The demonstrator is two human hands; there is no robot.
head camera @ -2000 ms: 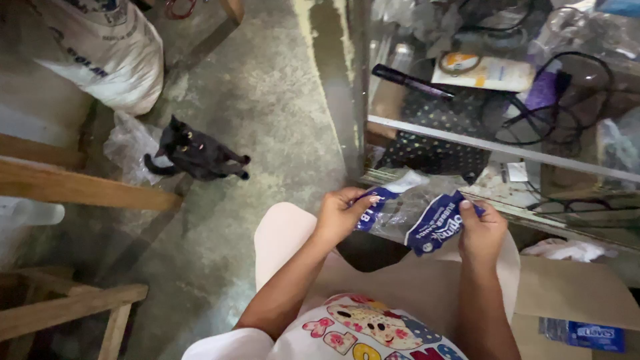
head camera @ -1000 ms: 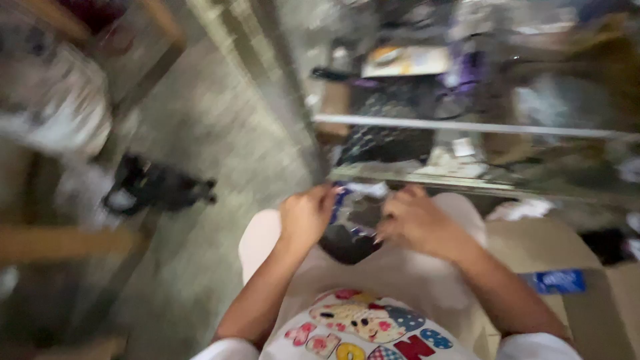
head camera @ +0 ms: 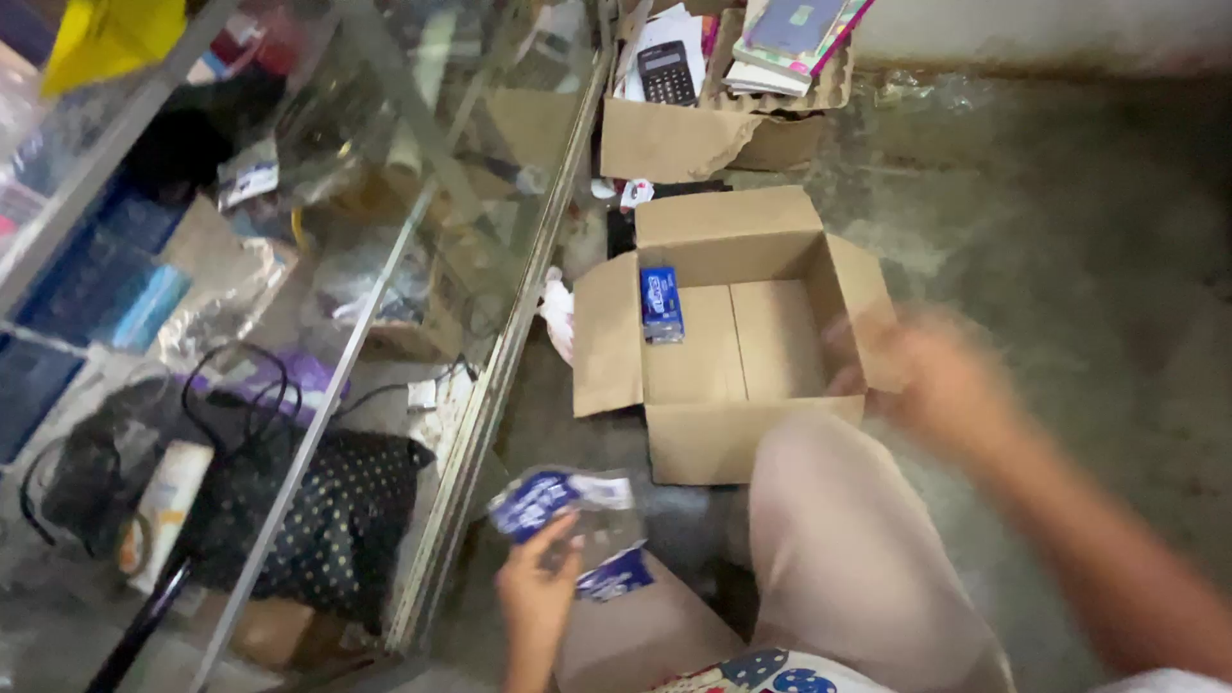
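Observation:
My left hand (head camera: 541,577) holds a clear plastic packet with blue printed ends (head camera: 602,525), pinched between thumb and fingers above my knee. My right hand (head camera: 938,371), blurred, is at the right flap of an open cardboard box (head camera: 741,443); its fingers overlap the box's right side, and whether they grip the flap cannot be told. Inside the box, against its left wall, lies a blue packet (head camera: 660,300) bearing writing.
A glass display case (head camera: 472,414) with a metal frame runs along the left, holding a black dotted bag (head camera: 337,525) and cables. Behind the open box stands another cardboard box (head camera: 664,140) with a calculator (head camera: 666,74) and notebooks (head camera: 804,34).
The view has swung far to the right. My hands, both on the plastic packet two seconds ago, are now apart; the right one is at the box and the left one keeps the packet.

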